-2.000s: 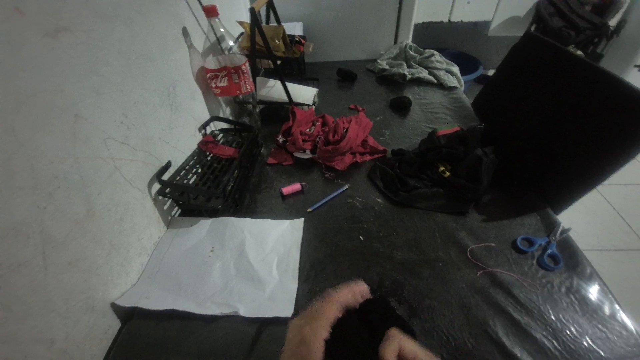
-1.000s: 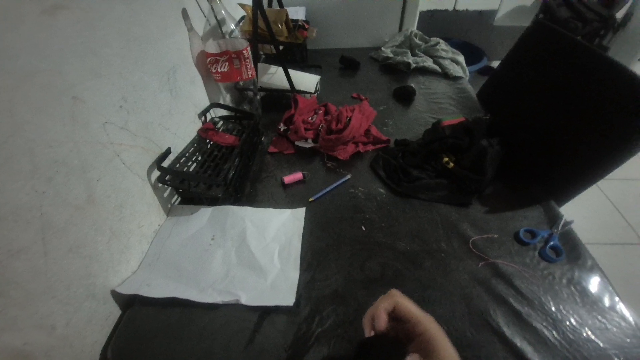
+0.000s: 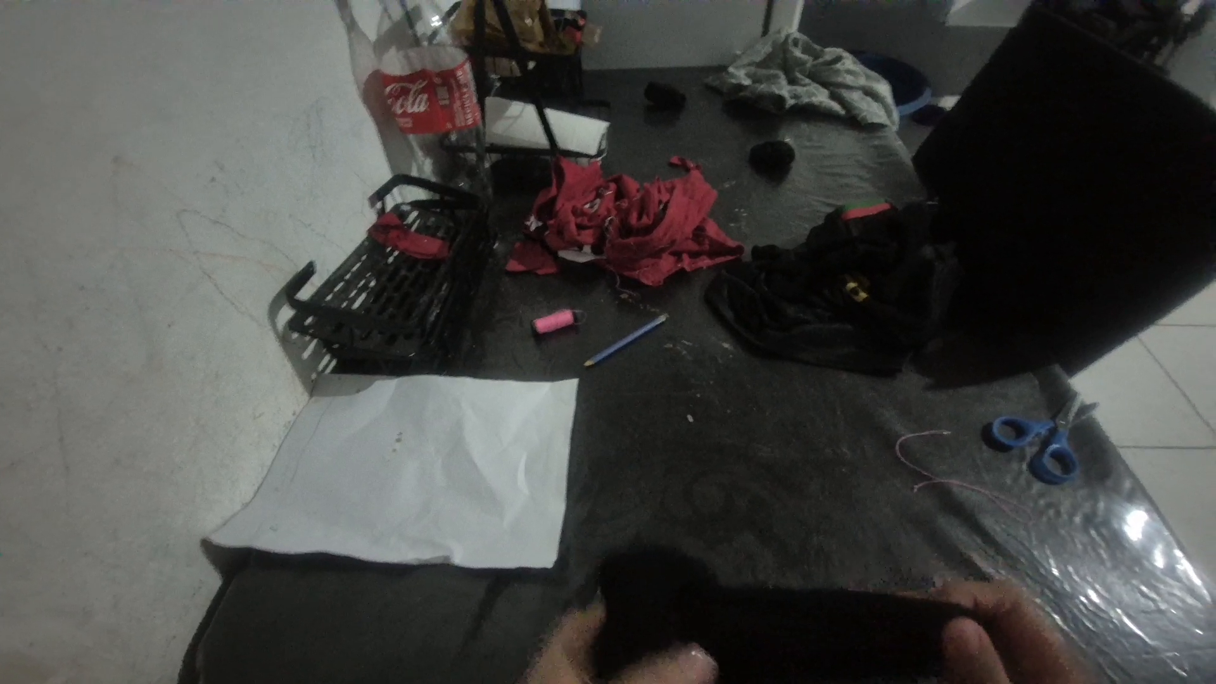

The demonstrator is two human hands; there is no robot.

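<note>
A piece of black fabric (image 3: pixel 807 627) is stretched sideways between my hands at the bottom edge of the view. My left hand (image 3: pixel 617 646) pinches its left end, where the cloth is bunched. My right hand (image 3: pixel 1007 632) grips the other end, thumb in front. Both hands are partly cut off by the frame. Blue-handled scissors (image 3: pixel 1040 445) lie partly spread at the right, beyond my right hand, with a loose thread (image 3: pixel 936 480) beside them. Farther away are a spool of pink thread (image 3: pixel 555 322) and a blue pencil (image 3: pixel 625 341).
White paper (image 3: pixel 427 465) lies left, below a black plastic basket (image 3: pixel 380 285) against the wall. Red cloth (image 3: pixel 636 218), black cloth (image 3: pixel 836 294) and grey cloth (image 3: pixel 807 81) lie farther back. A cola bottle (image 3: pixel 432 95) stands back left; a large black panel (image 3: pixel 1073 190) rises at the right.
One second ago only one hand showed clearly, low in view. Both hands are now visible and spread apart, with the black fabric drawn out between them.
</note>
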